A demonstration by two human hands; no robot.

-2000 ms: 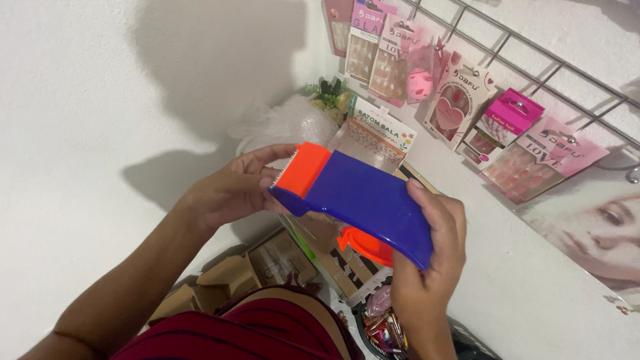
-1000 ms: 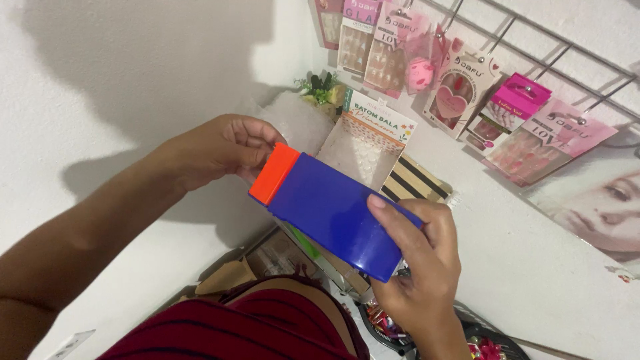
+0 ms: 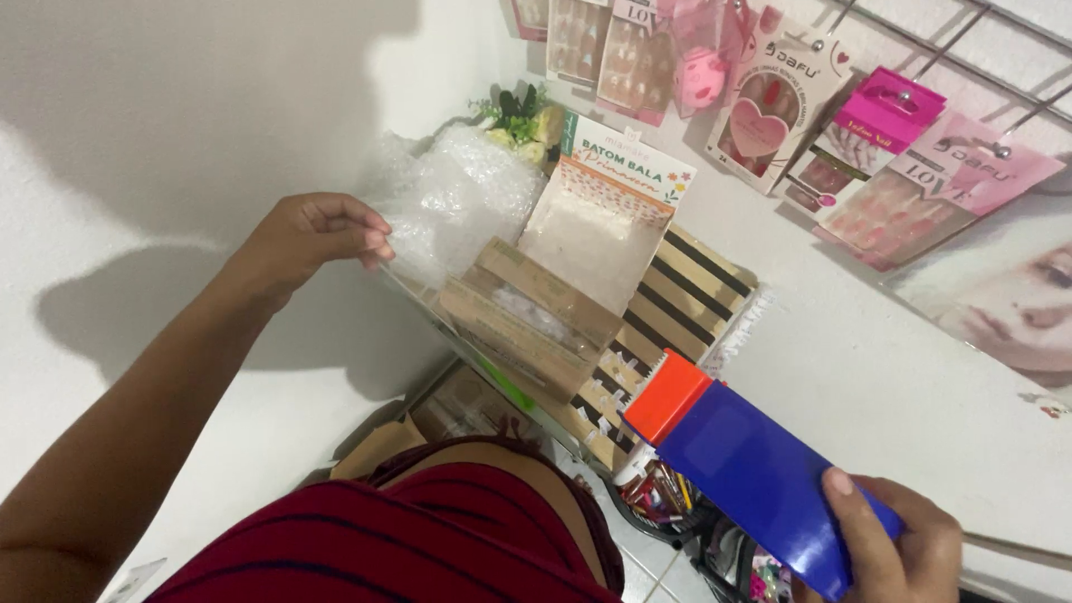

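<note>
My right hand (image 3: 892, 536), at the lower right, grips a blue plastic tape dispenser (image 3: 754, 477) with an orange serrated end (image 3: 668, 395) pointing up and left. My left hand (image 3: 335, 230) is raised beside the white wall, with thumb and fingers drawn together. Just right of its fingertips lies clear bubble wrap (image 3: 469, 197); whether they pinch some clear film cannot be told. Between the hands is an open cardboard display box (image 3: 536, 322) with a clear-fronted pack with a printed header (image 3: 628, 159) standing behind it.
Packs of false nails (image 3: 766, 109) hang from a wire grid (image 3: 950, 50) at the upper right. Artificial flowers (image 3: 528, 126) stand behind the bubble wrap. A slatted wooden surface (image 3: 687, 285) lies under the box. Below are dark baskets of small items (image 3: 657, 498) and a cardboard box (image 3: 381, 444).
My left hand has come away from the dispenser's orange end. The dispenser, in my right hand, has moved down and right, so the cardboard display box shows.
</note>
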